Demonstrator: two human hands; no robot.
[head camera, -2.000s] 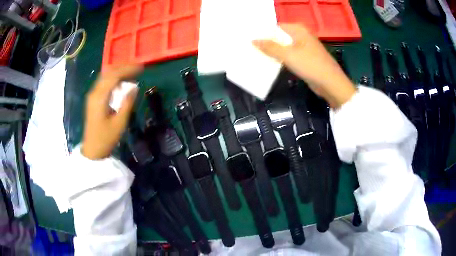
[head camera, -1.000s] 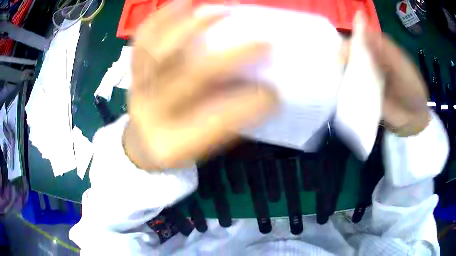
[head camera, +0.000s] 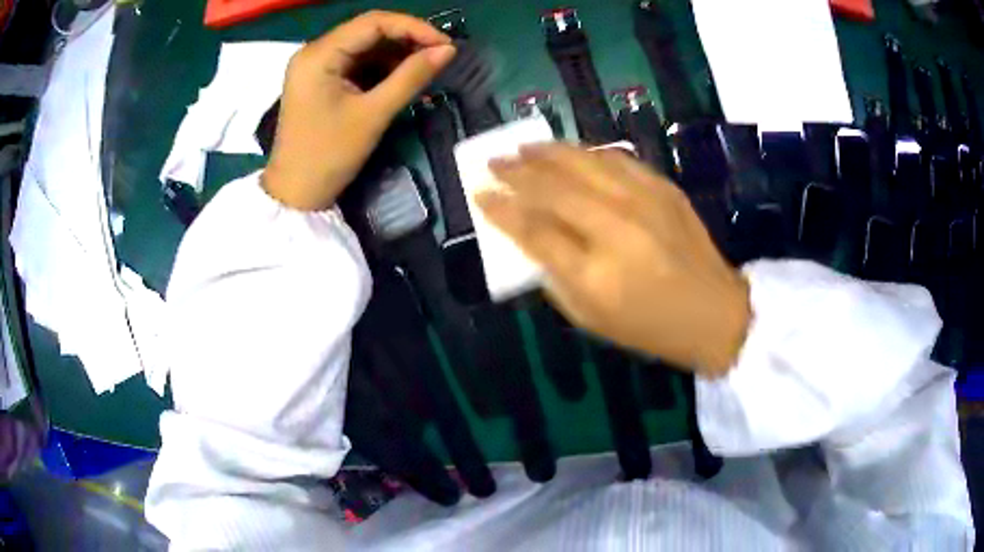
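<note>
My right hand (head camera: 626, 248), slightly blurred, holds a white smoothing pad (head camera: 494, 253) over the row of smartwatches and covers some of them. A smartwatch with a greyish screen (head camera: 397, 203) lies left of the pad. A dark watch face (head camera: 464, 264) shows at the pad's lower left edge. My left hand (head camera: 351, 108) is raised above the watches at the upper left, thumb and index fingertips together. I cannot tell whether anything thin is between them. A white label sheet (head camera: 771, 65) lies over the watches at the upper right.
Used backing paper (head camera: 70, 216) is piled at the left, with another crumpled white piece (head camera: 232, 102) beside my left hand. More smartwatches (head camera: 820, 205) lie close together at the right. The red-orange tray (head camera: 254, 9) shows at the top edge. The dark green bench top (head camera: 162, 54) lies under everything.
The large sheet that was between my hands now lies at the upper right. My right hand has moved left with the pad. My left hand has moved up and away from the sheet.
</note>
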